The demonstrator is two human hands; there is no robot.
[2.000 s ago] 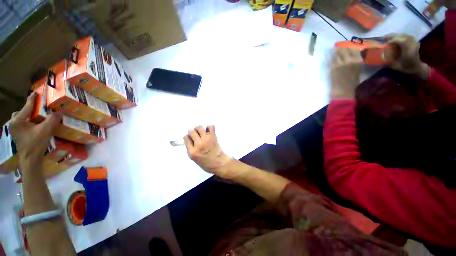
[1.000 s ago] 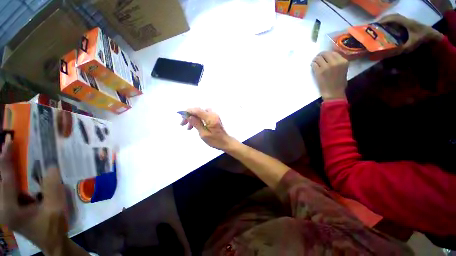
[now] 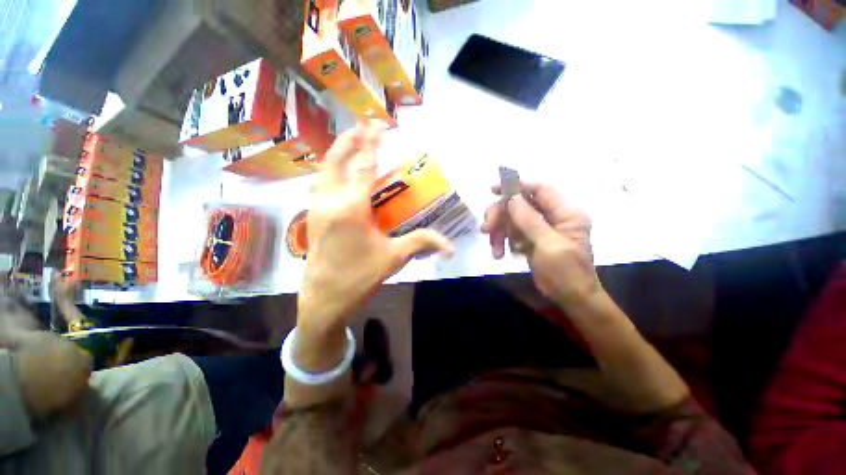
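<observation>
An orange product carton [image 3: 415, 193] lies on the white table between my hands, partly behind my left hand [image 3: 352, 223]. My left hand is raised with its fingers spread and seems to hold nothing; a white band is round its wrist. My right hand [image 3: 543, 232] is just right of the carton and pinches a small thin grey blade [image 3: 508, 182] that points up. Part of an orange ring shows at the left edge of my left hand; the rest is hidden.
A black smartphone [image 3: 507, 70] lies beyond my right hand. Orange cartons [image 3: 385, 46] stand at the back, others [image 3: 249, 111] further left. A coiled orange cable in clear plastic [image 3: 236, 245] lies left, near a row of cartons [image 3: 113, 213]. People sit at both sides.
The view has turned left. My left hand has let go of the carton, which now lies in front of me. My right hand still holds the blade, now close to the carton.
</observation>
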